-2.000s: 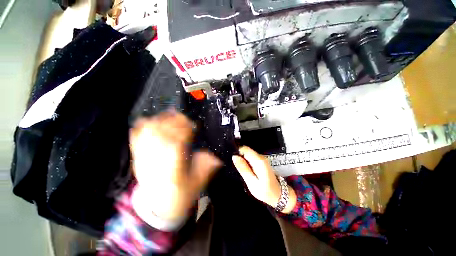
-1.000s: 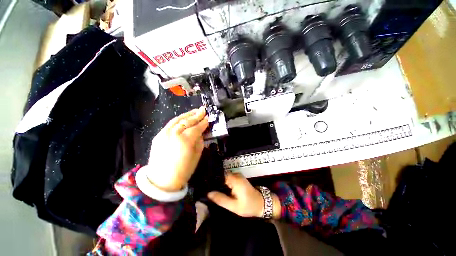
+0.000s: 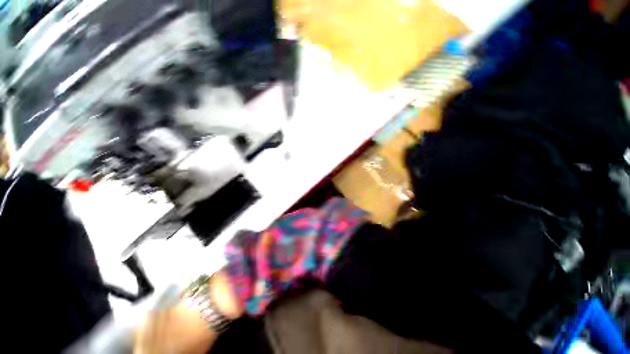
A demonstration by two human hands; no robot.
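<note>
The overlock machine [image 3: 131, 90] stands at the upper left, blurred, with its orange-red part [image 3: 81, 185] beside the foot area. The white machine bed [image 3: 276, 183] shows a dark rectangular plate [image 3: 222, 207]. My right hand [image 3: 173, 328] is at the bottom left, strongly blurred and cut off by the lower edge; its fingers and anything in them cannot be made out. A thin black strip [image 3: 131, 280] lies on the white surface above it. My left hand cannot be made out. The black work pile [image 3: 41, 263] is at the left edge.
A large heap of black pieces [image 3: 518, 166] fills the right, with pale threads on it. A blue crate edge [image 3: 590, 325] shows at the lower right. A brown cardboard surface [image 3: 376, 181] lies between table and heap; a yellowish surface [image 3: 366, 34] is at the top.
The view has swung right, bringing the black heap and blue crate in. The machine now sits further left. My left hand has left the needle area; my right hand is lower left in the picture.
</note>
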